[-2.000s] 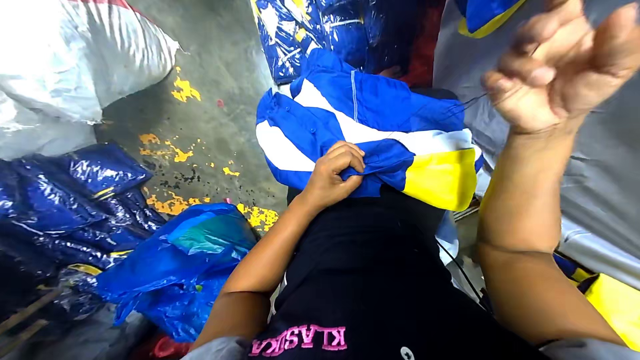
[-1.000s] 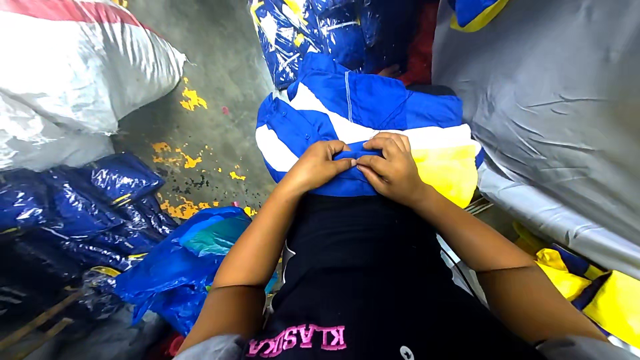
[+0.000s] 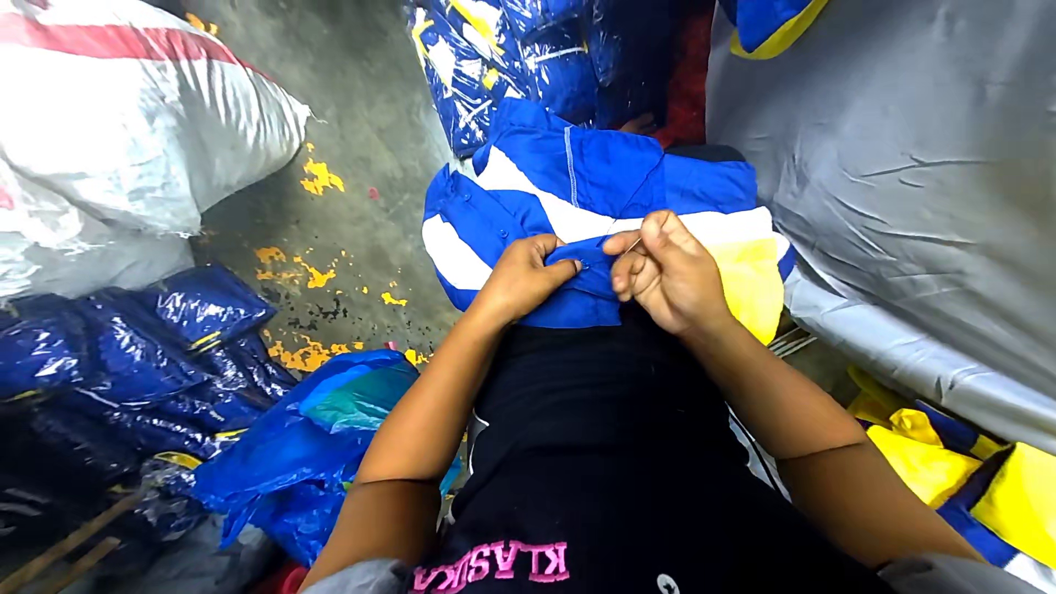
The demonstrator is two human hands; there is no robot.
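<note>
A blue, white and yellow garment (image 3: 610,169) with buttons lies over my lap. My left hand (image 3: 532,276) pinches its blue placket beside a small blue button (image 3: 585,265). Just right of that button is my right hand (image 3: 668,268), raised a little off the cloth, its thumb and forefinger closed on a thin sewing needle (image 3: 634,244). Any thread is too fine to make out clearly. Another button (image 3: 504,233) shows farther up the placket.
White woven sacks (image 3: 124,107) stand at upper left, above plastic-wrapped blue garments (image 3: 148,330). A blue plastic bag (image 3: 289,445) lies left of my legs. More wrapped garments (image 3: 511,58) are ahead. Grey fabric (image 3: 891,181) covers the right side, with yellow and blue cloth (image 3: 924,462) below.
My right hand, raised high at the right two seconds ago, came down to meet my left hand at the placket. It is now slightly apart from the left again.
</note>
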